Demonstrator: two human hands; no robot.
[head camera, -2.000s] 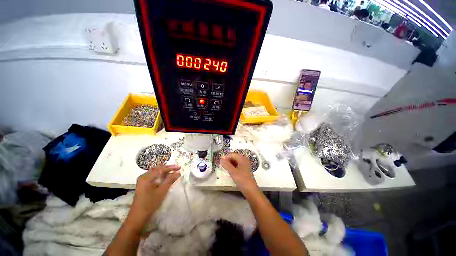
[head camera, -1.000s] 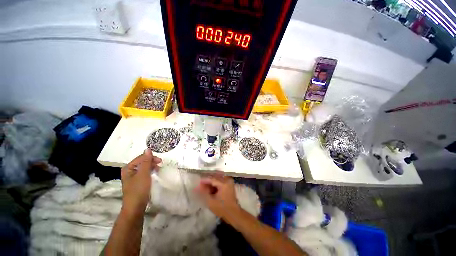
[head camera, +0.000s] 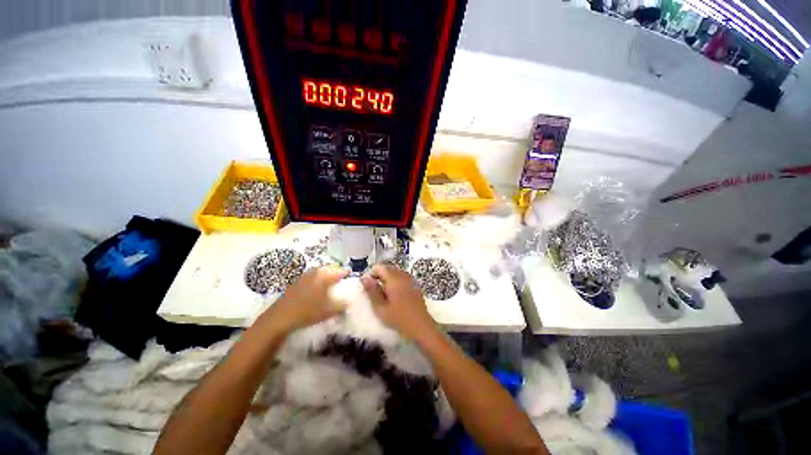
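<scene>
A white fur trim (head camera: 363, 318) with dark marks hangs from both hands over the front edge of the white table. My left hand (head camera: 313, 298) and my right hand (head camera: 393, 295) hold its upper edge close together at the nose of the snap-setting machine (head camera: 354, 245). The lower die is hidden behind the hands and fur. Whether a snap part sits there cannot be seen. Two round parts wells, the left (head camera: 276, 269) and the right (head camera: 434, 279), hold small silver parts. The control panel (head camera: 349, 115) shows 000240.
Yellow bins (head camera: 213, 197) (head camera: 485, 201) stand at the back. A phone (head camera: 544, 153), a clear bag of fasteners (head camera: 582, 244) and a second machine (head camera: 738, 187) are at right. White fur (head camera: 116, 391) lies at lower left, beside dark garments (head camera: 142, 258). A blue crate (head camera: 654, 427) is at lower right.
Both hands have moved up from the lap and table front to the machine's nose, bringing the fur trim with them. The panel count is the same. The camera view has shifted.
</scene>
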